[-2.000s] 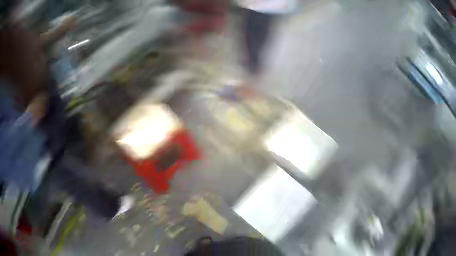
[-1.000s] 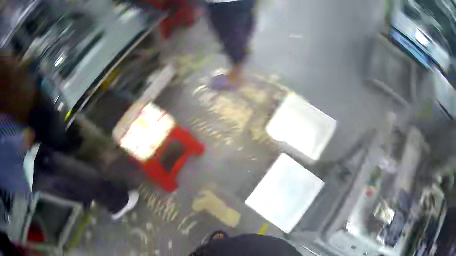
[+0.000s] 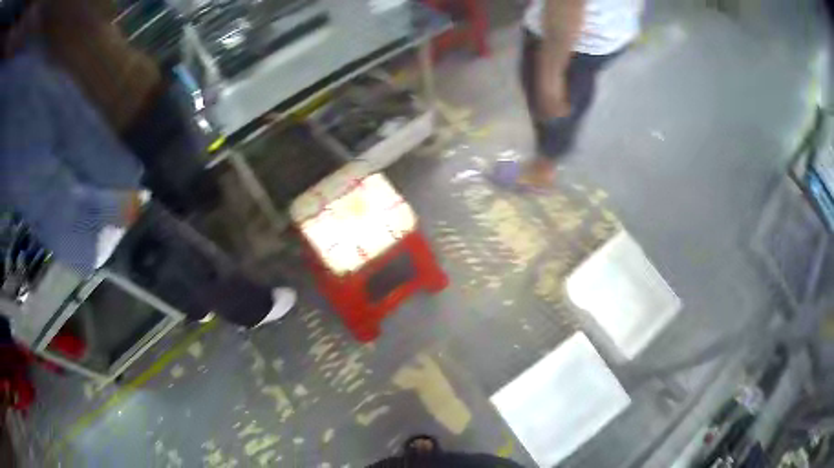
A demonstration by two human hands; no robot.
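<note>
Neither of my hands is in view. Nearest in front of me is a red plastic stool [image 3: 375, 288] with a pale, brightly lit taped top, standing on the worn grey floor. To its right two white foam lids or boxes lie on the floor, the nearer one [image 3: 560, 399] flat and square, the farther one [image 3: 625, 294] with a raised rim. A dark rounded shape [image 3: 439, 458] shows at the bottom edge; it is too cut off to name.
A person in white top and dark trousers [image 3: 560, 96] stands at the upper right. Another in blue [image 3: 69, 155] is at a metal frame table on the left. A long metal table [image 3: 302, 78] stands behind the stool. Machine parts [image 3: 732, 411] fill the lower right.
The blur has eased. The stool and white lids have shifted right in view, and more of the standing person, the long table and the left-hand people now shows.
</note>
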